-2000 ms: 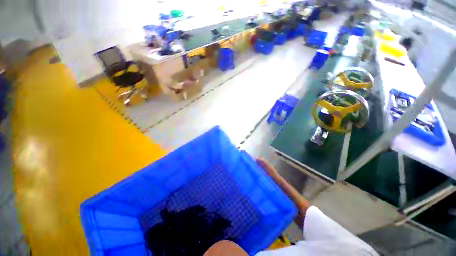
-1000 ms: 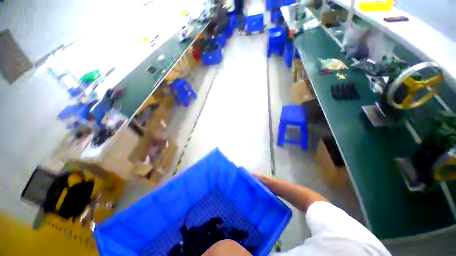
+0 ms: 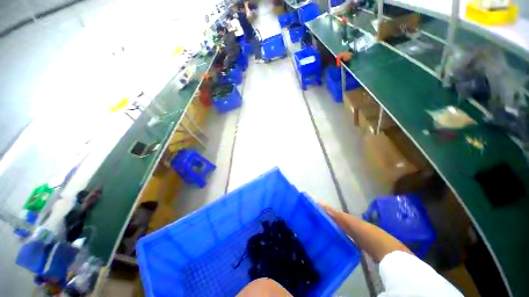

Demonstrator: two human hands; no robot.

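A blue plastic crate (image 3: 217,222) with a mesh-like floor is held tilted at the bottom centre. A tangled heap of black corded parts (image 3: 279,255) lies in it, towards its right side. My right hand (image 3: 332,211) holds the crate at its outer right wall; the fingers are mostly hidden behind it. My left hand is not in view. A rounded, skin-coloured shape (image 3: 264,288) shows at the bottom edge, and I cannot tell what it is.
A pale aisle (image 3: 272,127) runs ahead between green benches on the left (image 3: 119,174) and right (image 3: 400,87). Blue stools stand beside it at left (image 3: 193,166) and right (image 3: 400,223). Cardboard boxes (image 3: 390,155) lie under the right bench. People (image 3: 246,26) are far ahead.
The view has swung round to face along the aisle and moved forward. The benches and stools are nearer, and the yellow floor has left the view. The crate is still held.
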